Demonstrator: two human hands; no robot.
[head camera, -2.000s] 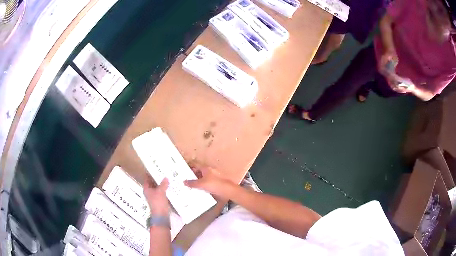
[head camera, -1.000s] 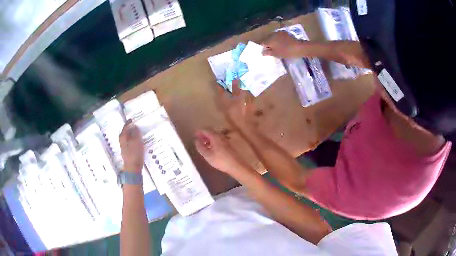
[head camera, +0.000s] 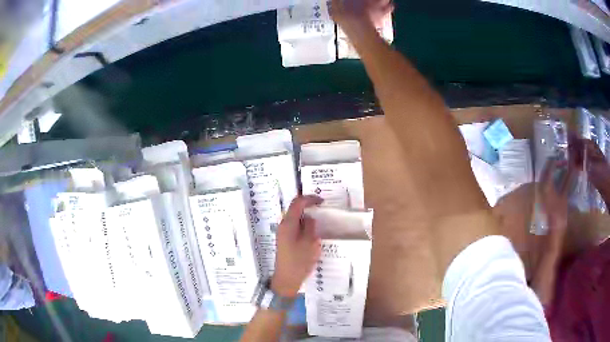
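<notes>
My left hand (head camera: 296, 244), with a band on the wrist, grips the left edge of a white open-flapped carton (head camera: 338, 287) near the bench's front edge. Another open carton (head camera: 332, 175) lies just behind it. My right arm reaches across the bench to the dark green belt. My right hand (head camera: 358, 9) is over the right one of two white cartons on the belt, blurred and partly cut off by the top edge; its grip cannot be told. The left belt carton (head camera: 306, 41) lies beside it.
Open cartons (head camera: 224, 244) lean in a row at left, with a blue support (head camera: 45, 234) beside them. At right are white leaflets with a light-blue slip (head camera: 497, 135) and clear trays (head camera: 550, 143). A co-worker's hands (head camera: 554, 190) are at the trays. A white overhead shelf edge (head camera: 167, 30) spans the top.
The view has turned left. My right hand has moved from beside the held carton to the cartons on the belt. My left hand now grips a carton with its open flap showing.
</notes>
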